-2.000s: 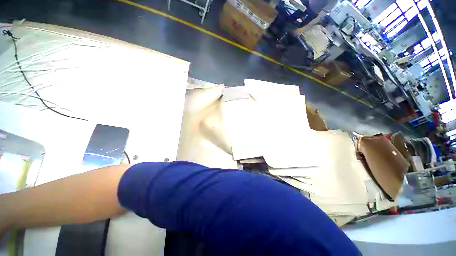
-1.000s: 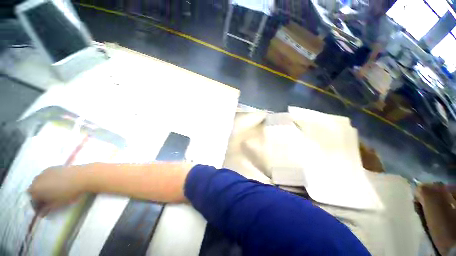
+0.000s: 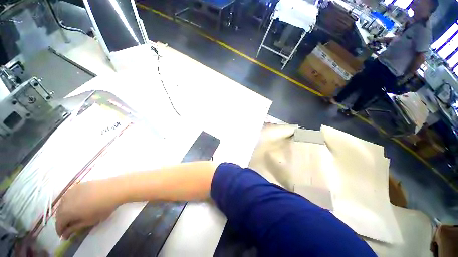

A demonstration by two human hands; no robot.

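My right hand (image 3: 83,208) reaches in from the right, bare, below a blue sleeve. It lies palm down with bent fingers on the white template (image 3: 108,145), beside its red lines. Whether the fingertips hold a thin strip is hidden. Pale thin strips (image 3: 30,188) fan out along the template's left side, left of my hand. A blurred reddish-brown patch at the bottom left edge may be my left hand; it is too unclear to tell. The machine head's metal parts (image 3: 30,100) stand at the left, beyond the template.
A control screen (image 3: 114,25) stands at the back left, with a black cable on the white tabletop (image 3: 211,95). A dark flat box (image 3: 202,146) lies behind my forearm. Beige panels (image 3: 351,175) are piled at the right. A person (image 3: 396,55) and a cardboard box (image 3: 331,68) are beyond the yellow line.
The view has swung left, bringing the machine parts and screen into sight. My right hand shows lower on the template than in the earliest frame's reach. A person has appeared at the upper right.
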